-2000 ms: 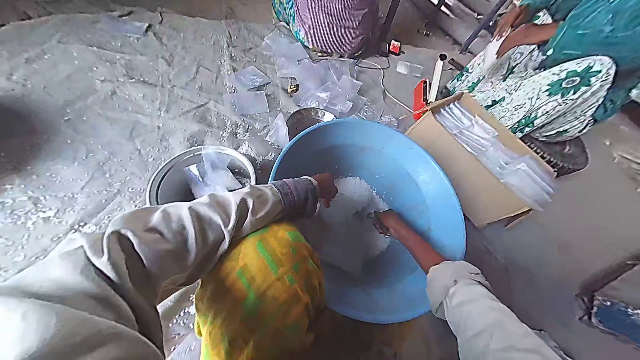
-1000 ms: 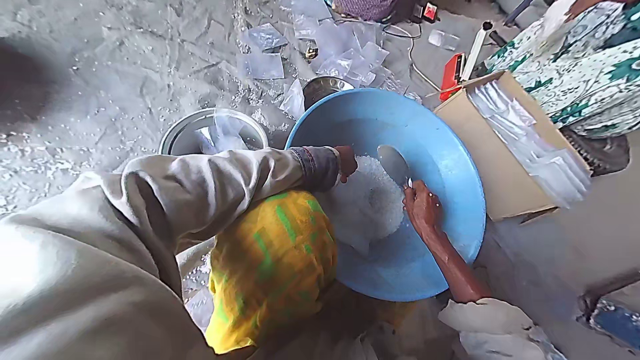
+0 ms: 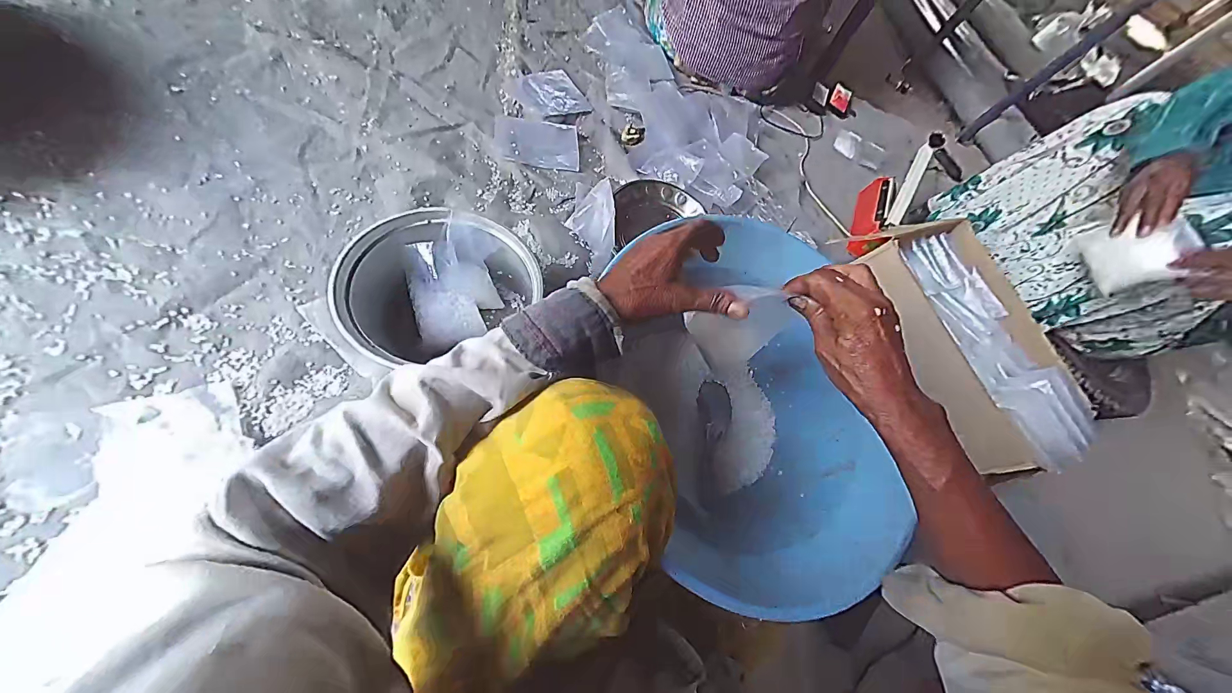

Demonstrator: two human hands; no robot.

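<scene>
A clear plastic bag [image 3: 736, 322] is pinched at its edge by my right hand [image 3: 852, 332], above the blue basin [image 3: 818, 549]. Across from it, my left hand [image 3: 664, 274] has its fingers spread and its thumb against the bag; whether the thumb is inside cannot be told. White granules [image 3: 751, 443] lie in the basin below. A metal spoon [image 3: 714, 414] rests on them, partly in shadow. Left of the basin, a metal pot [image 3: 371, 289] holds bags filled with white granules [image 3: 448, 308].
An open cardboard box [image 3: 929, 356] of flat plastic bags [image 3: 1001, 356] stands right of the basin. Beyond are a metal bowl [image 3: 654, 207], loose bags [image 3: 539, 144], a red device [image 3: 869, 212] and a cable. A person's hands [image 3: 1160, 192] hold a filled bag at right.
Both hands have risen from the granules to the basin's far side. My right hand has let go of the spoon and now grips a bag's edge. My left hand's fingers have spread.
</scene>
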